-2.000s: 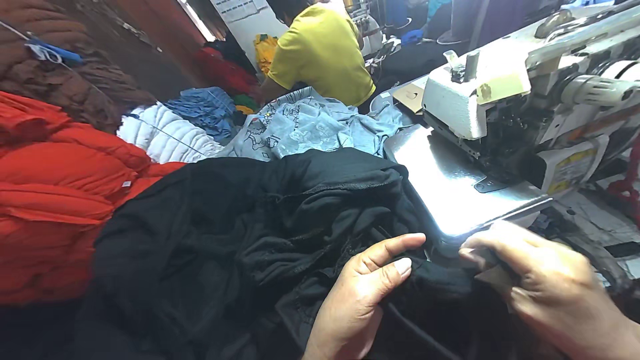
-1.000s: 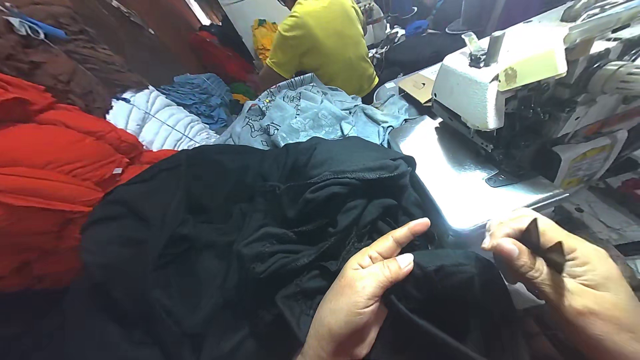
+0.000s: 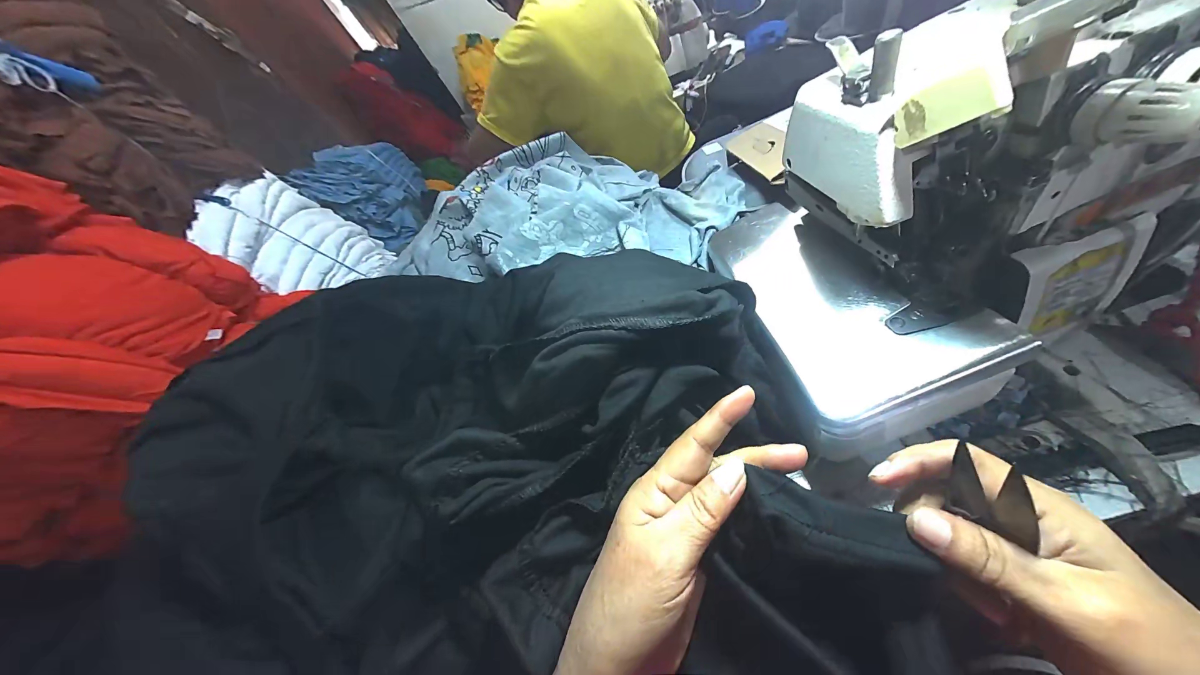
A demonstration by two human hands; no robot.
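Note:
A heap of black fabric (image 3: pixel 403 403) with overlock seams fills the lower middle of the head view. My left hand (image 3: pixel 670 525) pinches an edge of it between thumb and fingers, with the index finger stretched out. At the right, my right hand (image 3: pixel 1003 544) has its thumb on the same folded edge and also holds small dark-bladed thread snips (image 3: pixel 1017 506), whose two blade tips stand apart and point up. The snips' handles are hidden in the palm. Behind my hands is the bright metal plate (image 3: pixel 844 347) of an industrial sewing machine (image 3: pixel 853 159).
Red fabric (image 3: pixel 84 375) is piled at the left, with a white bundle (image 3: pixel 281 234) and blue cloth (image 3: pixel 366 187) behind. Grey printed fabric (image 3: pixel 562 206) lies beyond the black heap. A person in a yellow shirt (image 3: pixel 591 84) sits further back.
My right hand has come down onto the black fabric's edge; one second ago it was raised above it with the snips in it. The fabric between my hands is now stretched out.

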